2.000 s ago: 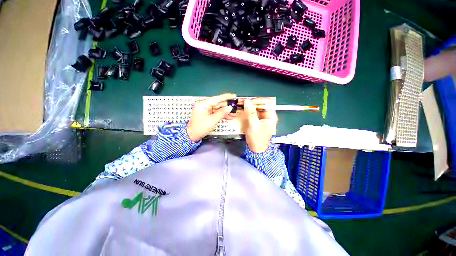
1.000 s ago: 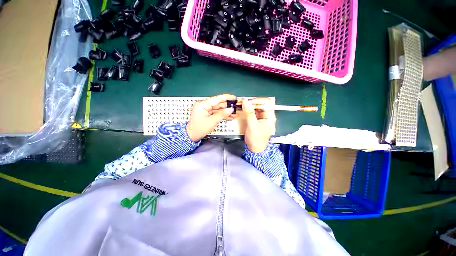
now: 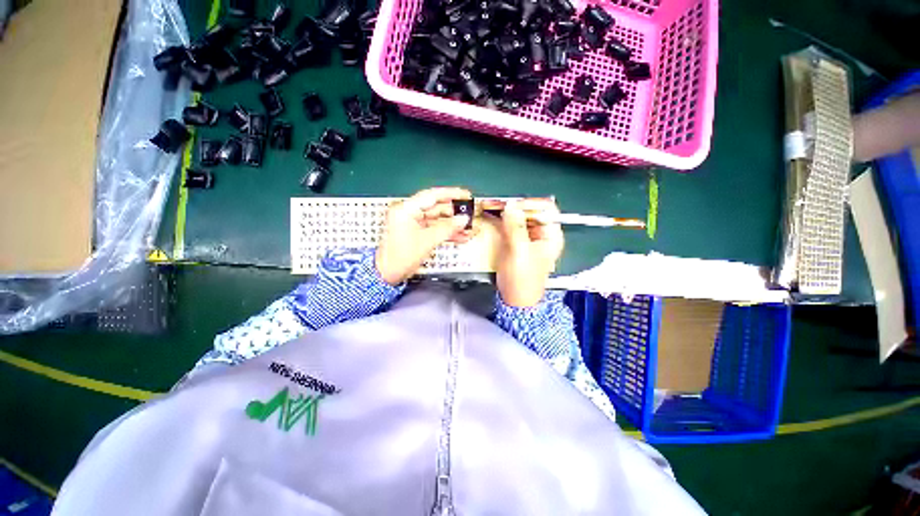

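Note:
My left hand [image 3: 416, 238] is shut on a small black plastic part [image 3: 463, 208], pinched between thumb and fingers over the gridded sheet. A small pale mark shows on the part. My right hand [image 3: 526, 248] holds a slim pale hand tool [image 3: 585, 220], its orange-brown end pointing right. The tool's dark working end is beside the part; whether they touch I cannot tell. The off-white gridded sheet [image 3: 338, 234] lies flat under both hands at the bench's near edge.
Loose black parts [image 3: 248, 123] lie at the back left. A pink basket [image 3: 545, 134] holds more. Bundled sheets [image 3: 822, 176] stand at the right, near another person's arm [image 3: 888, 135]. A white strip [image 3: 671, 277] lies along the edge, above a blue crate [image 3: 752, 373]. Clear plastic [image 3: 141, 151] surrounds cardboard at left.
The black part in my left hand has turned, and a pale mark on it now faces up. The tool's orange-brown end has tilted slightly lower. Both hands stay over the sheet.

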